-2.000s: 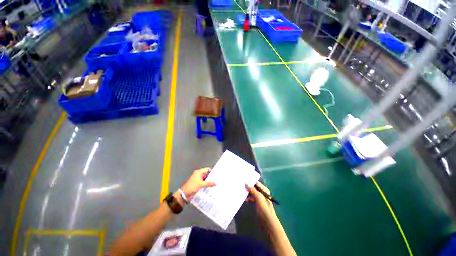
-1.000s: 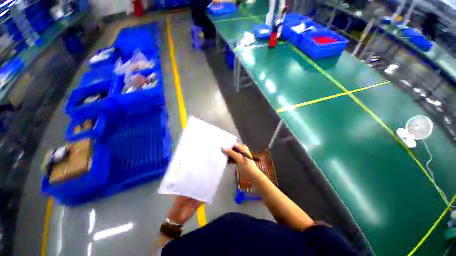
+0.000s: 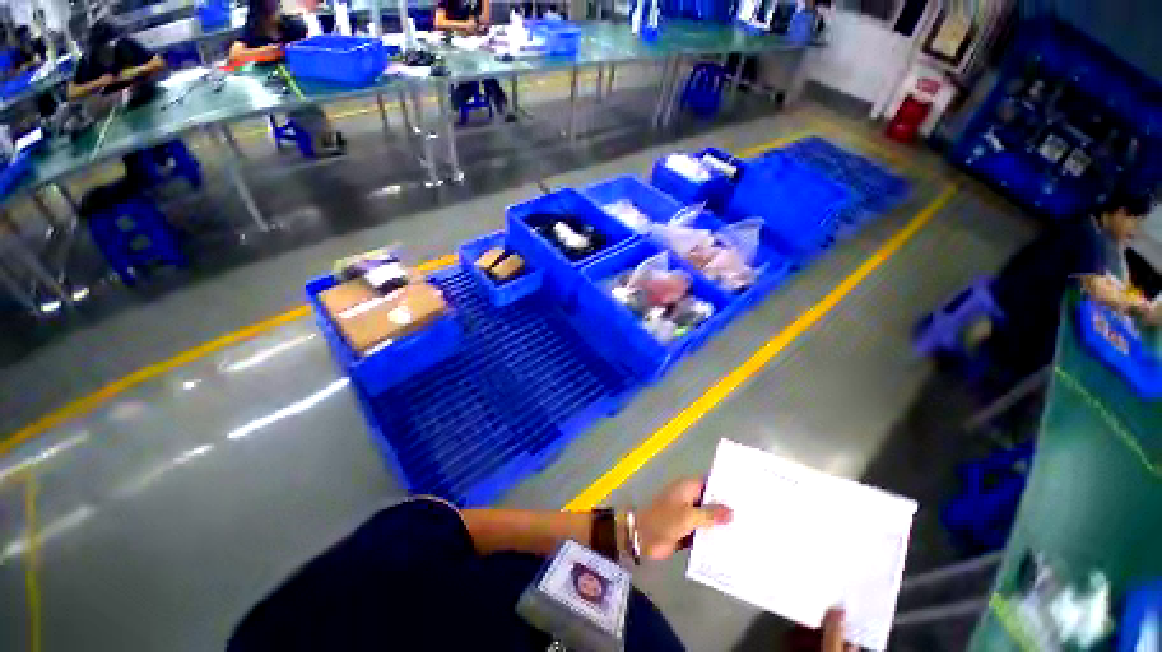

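White paper sheets (image 3: 803, 535) with faint printing are held low in front of me, right of centre. My left hand (image 3: 672, 520) grips their left edge, thumb on top. My right hand (image 3: 835, 630) shows only as a finger or thumb at the sheets' lower edge; the rest is hidden behind the paper or out of frame. The pen is not visible. An ID badge (image 3: 584, 588) hangs at my chest. A dark watch strap (image 3: 603, 530) and a light bracelet are on my left wrist.
Blue bins (image 3: 561, 236) with bagged parts and a brown carton (image 3: 380, 310) stand on blue pallets (image 3: 497, 395) ahead. A yellow floor line (image 3: 765, 350) runs beside them. A person (image 3: 1083, 268) sits at the green bench (image 3: 1070, 471) on the right. More benches and people are at the back left.
The view has swung left from the green bench toward the pallets and bins. The sheets are now lower right in view. The right hand and pen, visible earlier, are mostly or fully hidden.
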